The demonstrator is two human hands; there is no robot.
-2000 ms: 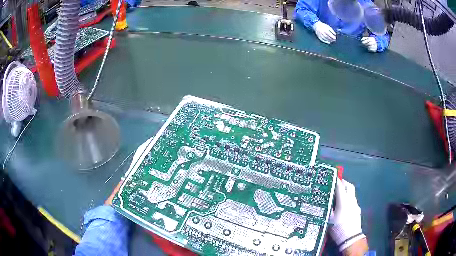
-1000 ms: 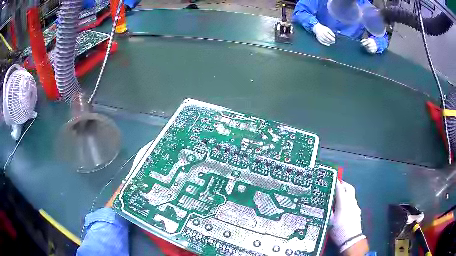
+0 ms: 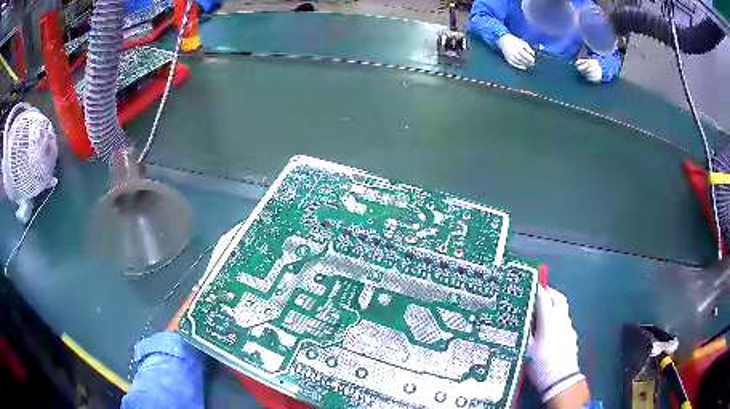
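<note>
A large green printed circuit board (image 3: 368,287) with a pale edge, a stepped corner and silvery solder areas is held tilted in front of me. A red carrier (image 3: 268,393) shows under its near edge. My left hand (image 3: 223,249), in a white glove, holds the board's left side; most of it is hidden behind the board. My right hand (image 3: 554,339), in a white glove, grips the right edge, its fingers hidden underneath.
A clear fume hood (image 3: 142,228) on a grey hose (image 3: 105,80) stands at left, beside a small white fan (image 3: 30,152). A soldering iron (image 3: 672,375) and dark holder are at lower right. A person in blue (image 3: 496,20) with white gloves sits across the bench.
Both hands keep their hold. The board has shifted only very slightly.
</note>
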